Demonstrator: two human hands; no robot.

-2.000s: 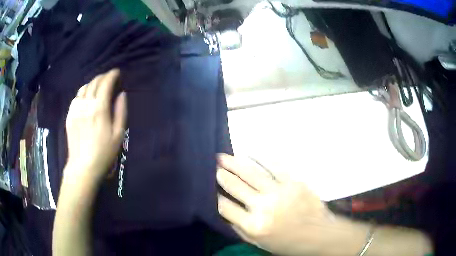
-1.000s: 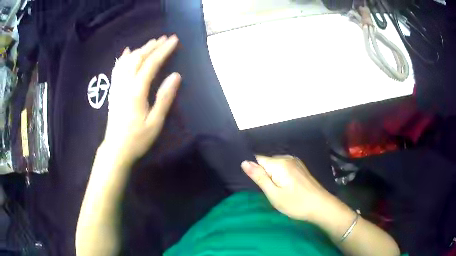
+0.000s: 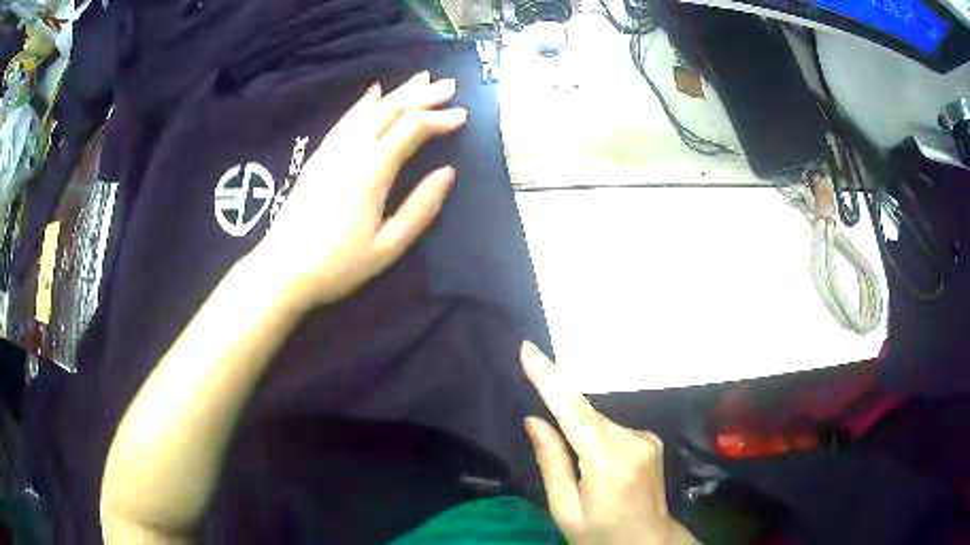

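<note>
A dark navy garment panel (image 3: 457, 245) with a round white logo and small lettering covers the left of the table and hangs over its front edge. My left hand (image 3: 367, 197) lies on the cloth right of the logo, fingers spread and pointing towards the presser foot (image 3: 488, 60). The foot is at the top, at the cloth's right edge. My right hand (image 3: 596, 458) is low, at the cloth near the table's front corner, index finger and thumb apart. Whether it pinches any cloth cannot be told.
The white table (image 3: 691, 287) bears a grey cord loop (image 3: 846, 271) at the right. A black flat object (image 3: 750, 91) and thin cables lie behind it. A blue display (image 3: 893, 21) is top right. A plastic-wrapped bundle (image 3: 80, 266) lies left. Red material (image 3: 776, 420) is below the table edge.
The view has shifted, bringing the presser foot and display back. My left hand has moved forward over the cloth, nearer the foot. My right hand's index finger and thumb have spread apart.
</note>
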